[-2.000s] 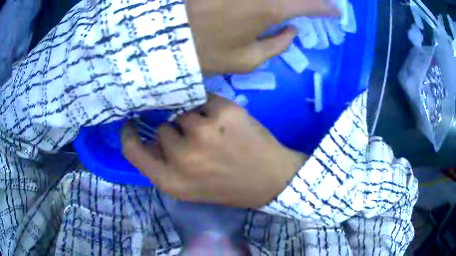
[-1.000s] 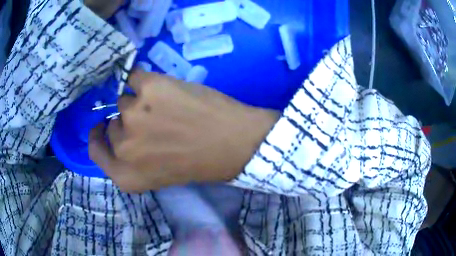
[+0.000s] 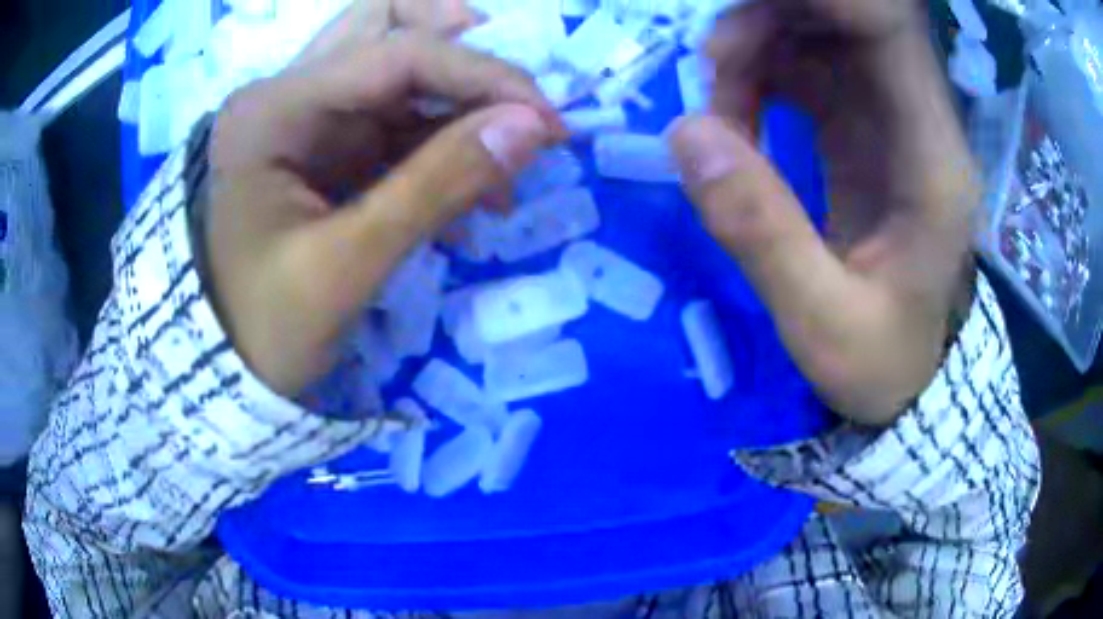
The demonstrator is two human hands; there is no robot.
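Observation:
The blue tub (image 3: 641, 447) lies in front of me, heaped with white housings (image 3: 527, 305). My left hand (image 3: 363, 181) is at the upper left over the tub, thumb and fingers pinched; a thin white stem piece (image 3: 593, 120) appears to stick out from its fingertips. My right hand (image 3: 847, 230), blurred, is at the upper right; its thumb meets the end of a white housing (image 3: 634, 157), which it seems to hold. The two parts are close to each other. Loose stem pieces (image 3: 351, 480) lie at the tub's near left, beside my left sleeve.
A clear parts box or bag (image 3: 1050, 230) with shiny metal bits is at the right, outside the tub. Loose white parts (image 3: 970, 61) lie above it. A clear plastic bag (image 3: 34, 290) is at the far left. A pale curved edge runs at the upper left.
My right hand has moved from the near left of the tub to the upper right. My left hand has come into full view. My arms no longer cross, and more of the tub shows.

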